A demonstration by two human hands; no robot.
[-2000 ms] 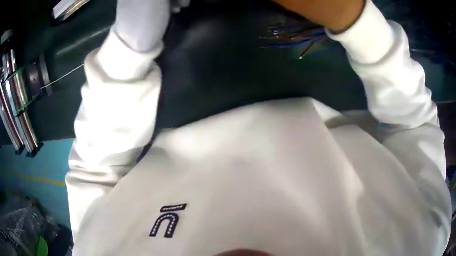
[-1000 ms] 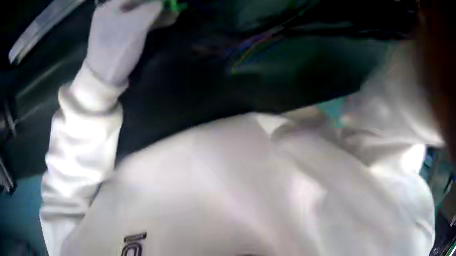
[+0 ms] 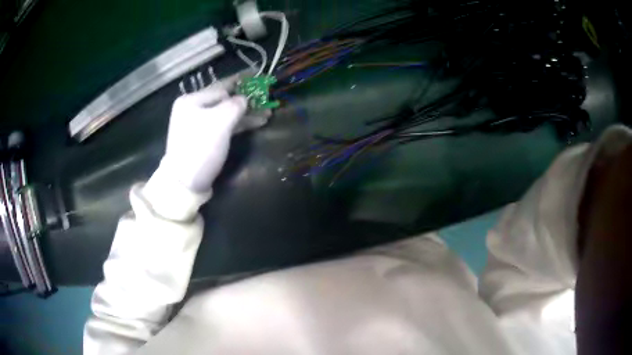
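My left hand [image 3: 208, 132], in a white glove, holds a small green circuit board [image 3: 258, 91] by its left edge over the dark bench. White lead wires [image 3: 280, 45] loop from the board up to the end of a silver-white bar unit [image 3: 149, 83] that lies slanted at the upper left. Power cords [image 3: 485, 76] lie in a thick black bundle at the upper right, their blue and brown wire ends spread close to the board. My right hand is not clearly seen; a large dark brown blurred shape at the right edge may be part of it.
A solder spool [image 3: 52, 208] stands at the left, beside paired silver bars [image 3: 21, 222] with a reddish stripe. The dark green bench [image 3: 277, 229] has its front edge along my white clothing. Blue floor [image 3: 34, 319] shows at the lower left.
The view has shifted, bringing the board, its white wires and the cord bundle into sight. My right forearm has drawn back from the cords toward the right edge.
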